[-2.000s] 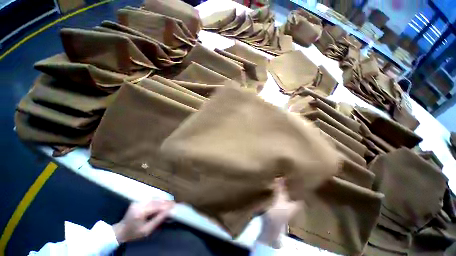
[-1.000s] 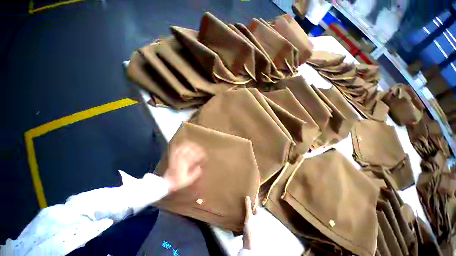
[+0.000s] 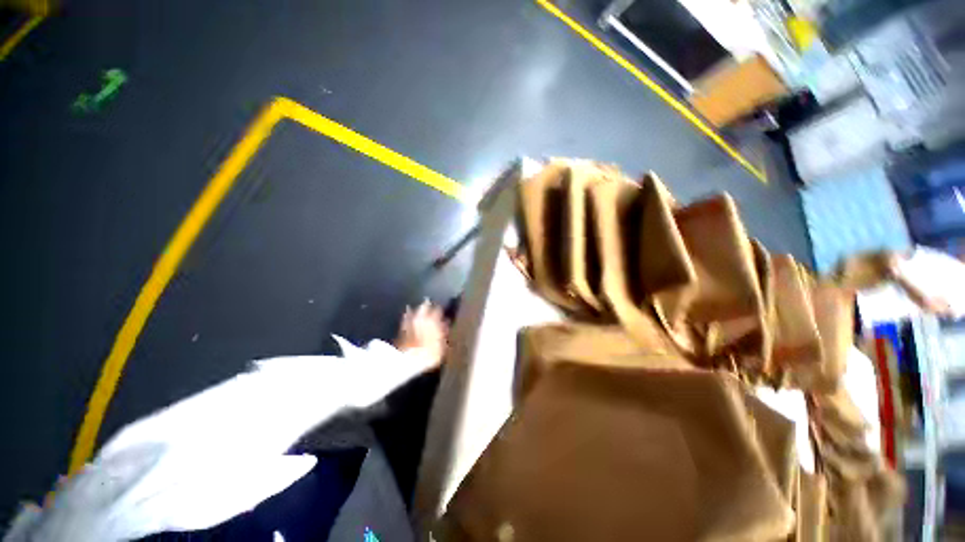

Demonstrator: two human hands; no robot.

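Observation:
A brown bag panel (image 3: 624,455) lies large in front of me on the white table (image 3: 481,365), with angled corners. A small pale spot shows near its lower edge. My left hand (image 3: 425,332) is beside the table's near edge, off the cloth, blurred, with fingers apart and nothing seen in it. My right hand is not in view. A fanned stack of brown bag pieces (image 3: 661,254) stands behind the panel at the table's far end.
Dark floor with a yellow line (image 3: 180,249) lies left of the table. A carton (image 3: 738,93) and shelving are at the upper right. Another person's arm in a white sleeve (image 3: 931,277) is at the right edge. More brown pieces (image 3: 859,466) lie at the lower right.
The view has turned left toward the table's end and the floor. My left hand has left the panel and is beside the table. My right hand has gone out of view.

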